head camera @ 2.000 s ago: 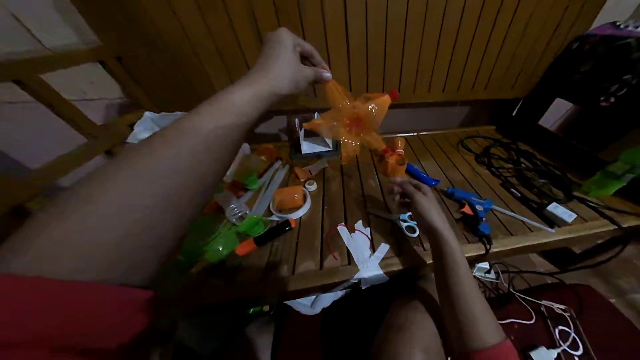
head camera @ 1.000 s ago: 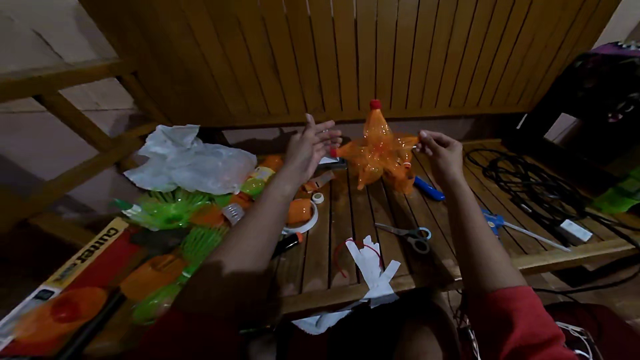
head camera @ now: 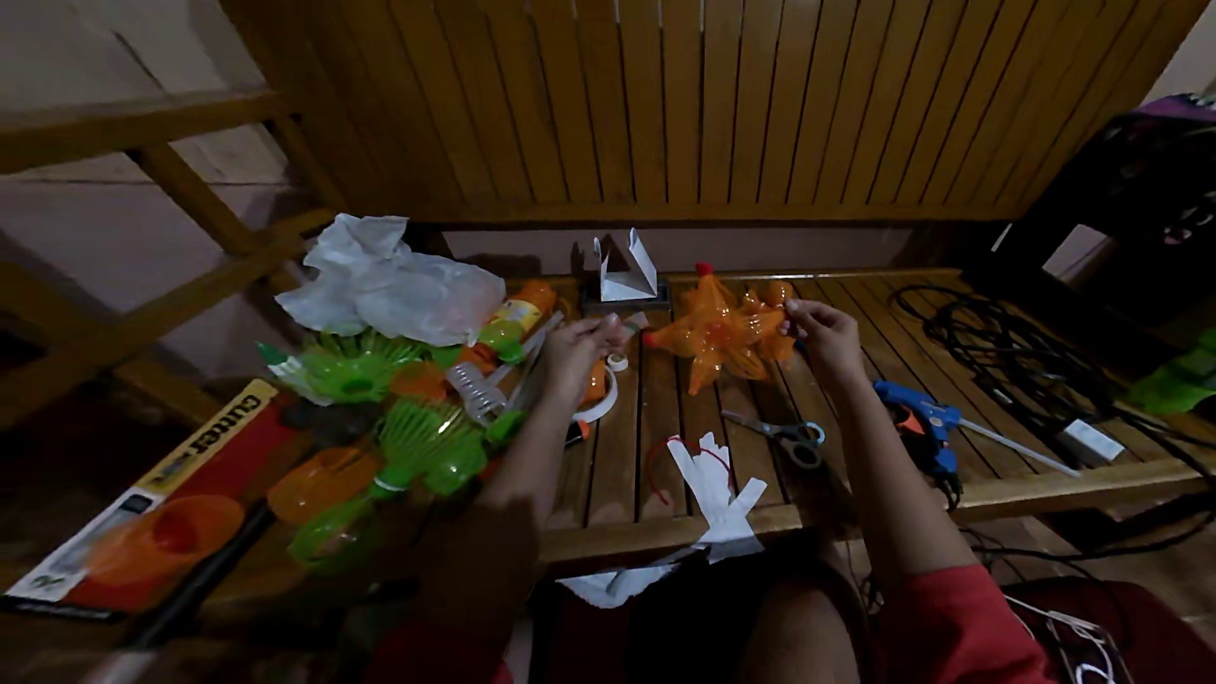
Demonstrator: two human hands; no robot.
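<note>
An orange translucent plastic star (head camera: 712, 328) with red caps on some of its tips is over the back of the slatted wooden bench. My right hand (head camera: 825, 332) pinches its right side, where more orange plastic pieces bunch up. To the left of the star, my left hand (head camera: 581, 351) is raised with its fingertips near each other, apart from the star; whether they hold something small is unclear. Below the star lie scissors (head camera: 798, 439) and cut white paper strips (head camera: 717, 484) with a thin red loop. A blue glue gun (head camera: 921, 418) with a glue stick lies right of my right forearm.
Green cut plastic bottle parts (head camera: 432, 442), orange pieces (head camera: 323, 483), a white plastic bag (head camera: 389, 285) and a cutter package (head camera: 180, 494) crowd the left side. A folded white card (head camera: 629, 275) stands at the back. Black cables (head camera: 988, 351) and a white adapter (head camera: 1091, 441) lie right.
My left hand, at the star's upper tip two seconds ago, has let go and is now apart to its left. The star has come down toward the bench, with my right hand on its right side.
</note>
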